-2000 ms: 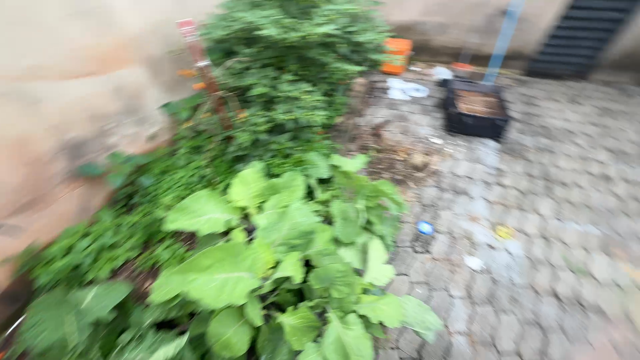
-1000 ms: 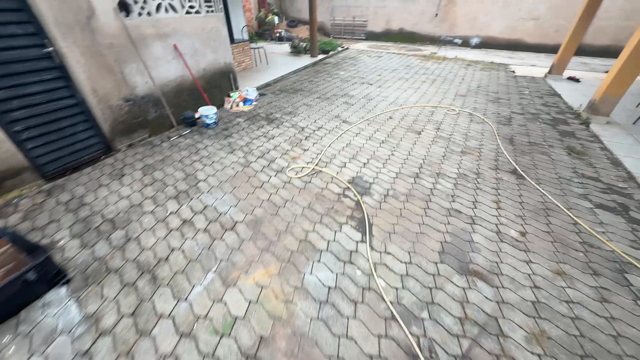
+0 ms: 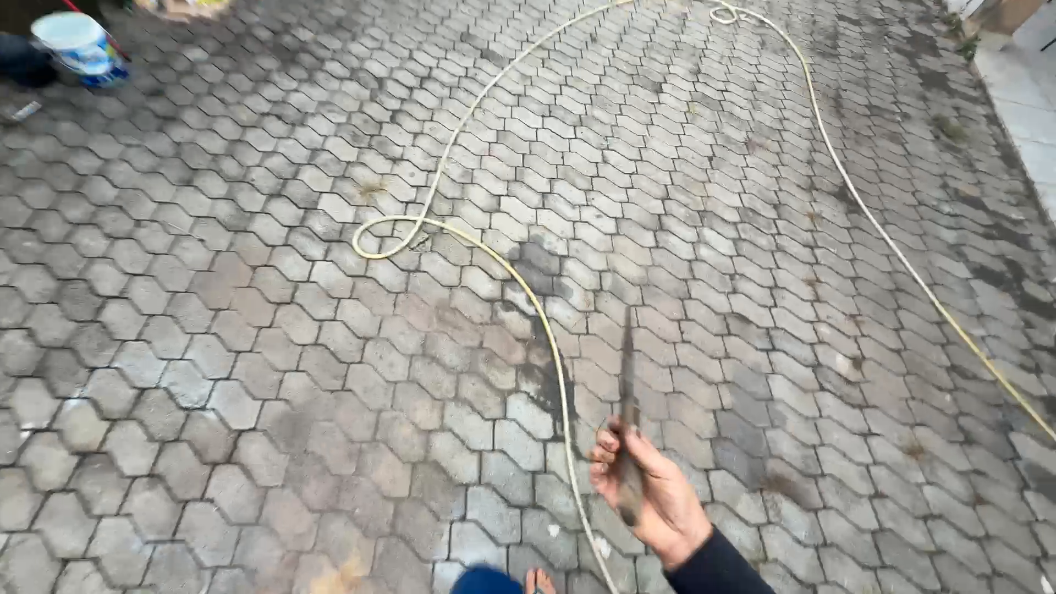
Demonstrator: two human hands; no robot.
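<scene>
In the lower right of the head view, my right hand (image 3: pixel 652 495) is closed around the handle of a knife (image 3: pixel 628 371), its narrow dark blade pointing up and away from me. The blade is slightly blurred. A dark sleeve covers the wrist. Just left of the hand, a pale yellow garden hose (image 3: pixel 563 388) runs along the paving and forms a small loop farther off. My left hand is not in the picture.
Interlocking paving stones (image 3: pixel 272 346) cover the ground. A white and blue bucket (image 3: pixel 78 45) stands at the upper left beside a dark object. The hose curves far out and back down the right side. A pale tiled edge (image 3: pixel 1019 124) lies at right. A bare foot (image 3: pixel 540 580) shows at the bottom.
The view has swung from the leafy plants by the wall to the paved yard, then tilted down. My right hand with the knife has come into view.
</scene>
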